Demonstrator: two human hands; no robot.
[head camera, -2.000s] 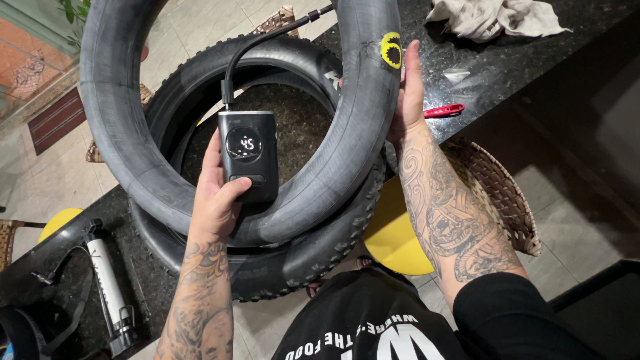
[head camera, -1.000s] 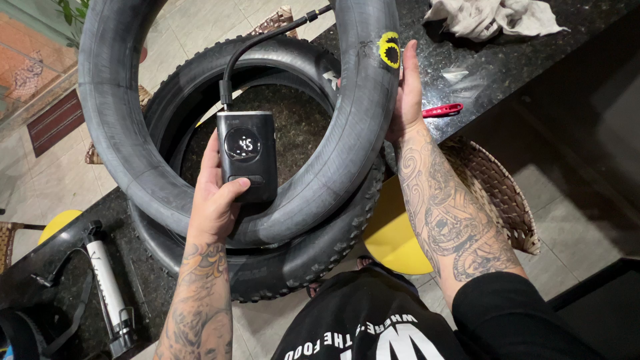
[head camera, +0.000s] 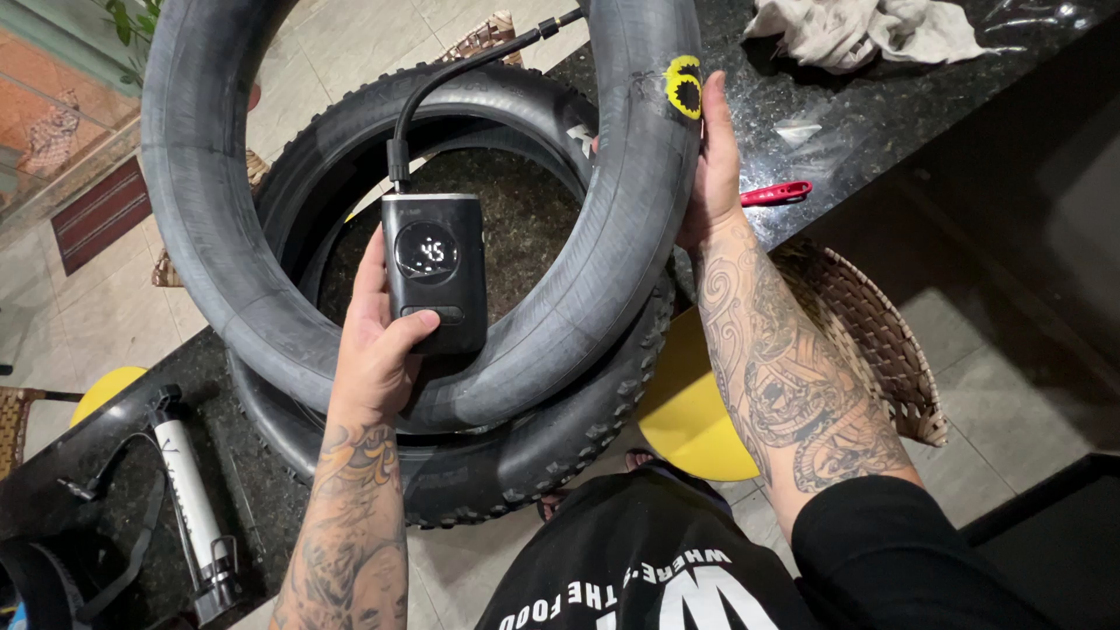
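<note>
My left hand (head camera: 383, 341) holds a black portable electric air pump (head camera: 437, 297), its thumb on the button below a lit round display that reads 45 or 4.5. A black hose (head camera: 437, 77) runs from the pump's top to the inner side of an inflated grey rubber inner tube (head camera: 197, 175). My right hand (head camera: 716, 166) grips the tube's right side, beside a patch (head camera: 685, 90) ringed with yellow; its fingers are mostly hidden behind the tube. Under the tube lies a black knobby tire (head camera: 534, 477).
A dark granite counter (head camera: 840, 166) bears a crumpled cloth (head camera: 862, 31), a red tool handle (head camera: 776, 194) and, at lower left, a white and black hand pump (head camera: 191, 499). A yellow seat (head camera: 700, 402) and a woven chair back (head camera: 884, 341) stand beside the counter.
</note>
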